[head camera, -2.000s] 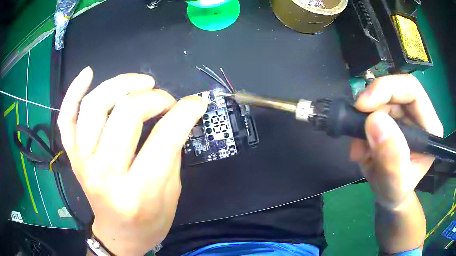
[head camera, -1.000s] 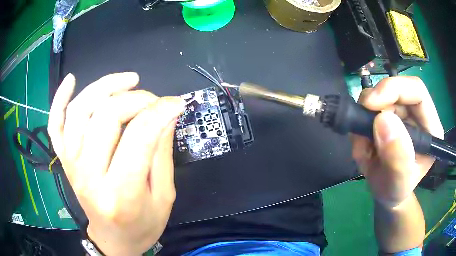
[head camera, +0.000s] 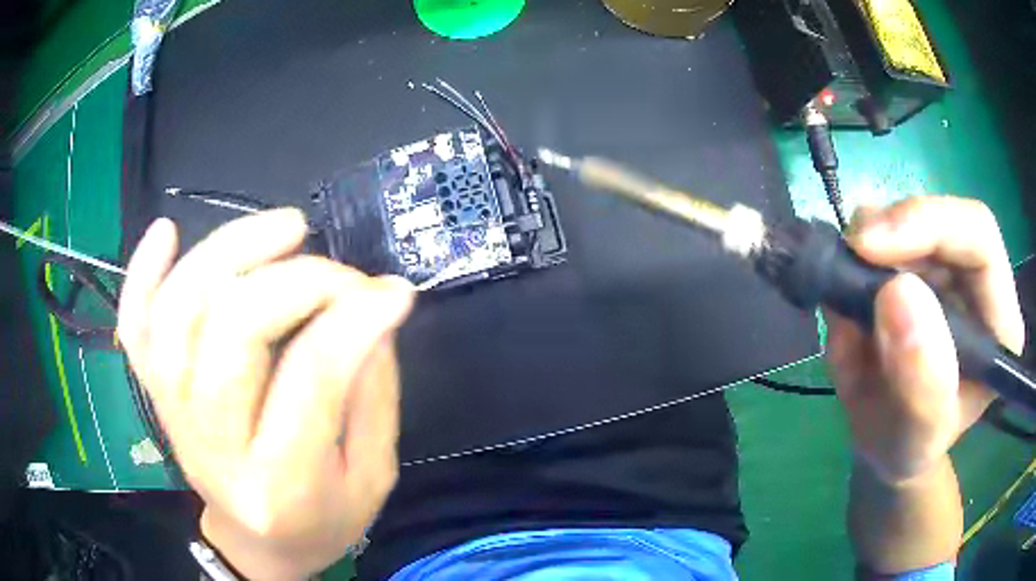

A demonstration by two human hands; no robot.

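The circuit board lies on the black ribbed housing on the mat. Thin dark and red leads stand out from its far right corner, and more thin wires stick out at left. My left hand is at the near left of the housing and pinches the solder wire; a short end shows past the fingertips near the board's near edge. My right hand holds the soldering iron by its black handle. Its tip is right of the leads, apart from the board.
The black mat lies under the work. A green disc and a brown tape roll are at the far edge. The soldering station with its yellow sponge is far right. A black cable lies at left.
The iron has moved right, away from the leads. My left hand has moved off the board's far left corner to its near side. The board and housing now show more fully, higher in the view.
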